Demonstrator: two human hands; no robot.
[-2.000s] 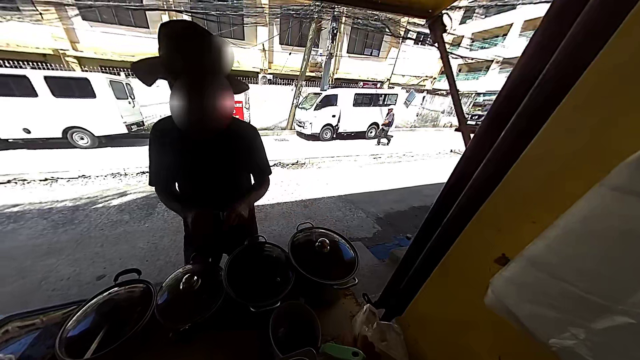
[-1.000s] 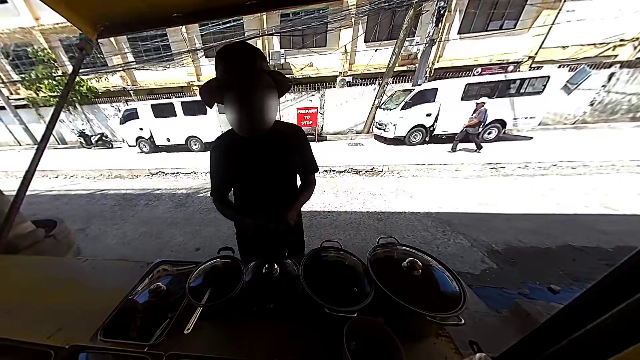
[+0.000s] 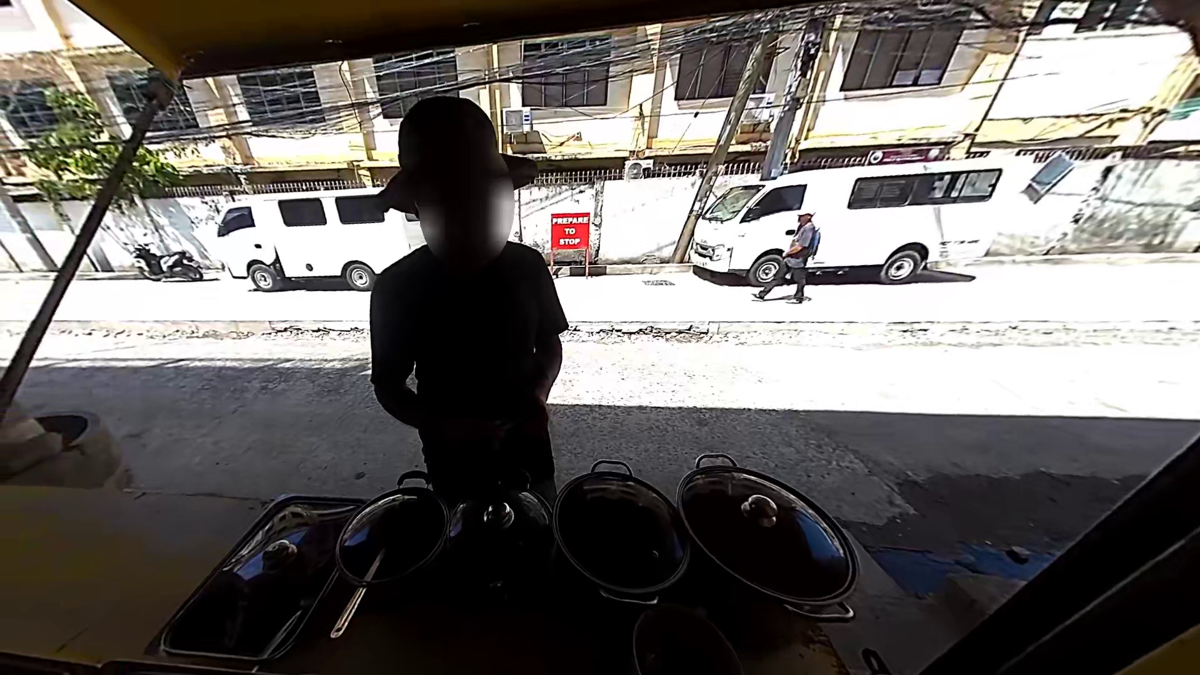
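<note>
Neither of my hands shows in the head view. Several dark pots stand in a row on the counter. At the right is a large pot with a glass lid (image 3: 767, 534) and a round knob. Beside it stands a round pot (image 3: 621, 532), then a lidded pot with a shiny knob (image 3: 499, 516). Farther left, a smaller pot (image 3: 392, 534) has a light-handled utensil (image 3: 358, 594) leaning over its rim. A rectangular tray with a clear lid (image 3: 258, 577) lies at the left. A dark round vessel (image 3: 684, 642) is at the bottom edge. Deep shadow hides their contents.
Across the counter stands a person in a brimmed hat (image 3: 469, 337), in silhouette. Behind are the street, white vans (image 3: 844, 220), a walking person (image 3: 800, 255) and a red sign (image 3: 570, 232). A slanted pole (image 3: 84, 244) is at the left, a dark beam (image 3: 1078, 572) at the right.
The view has swung left since the earliest frame, bringing the lidded tray into sight. The person across the counter still stands there. The walking person has moved left relative to the parked van.
</note>
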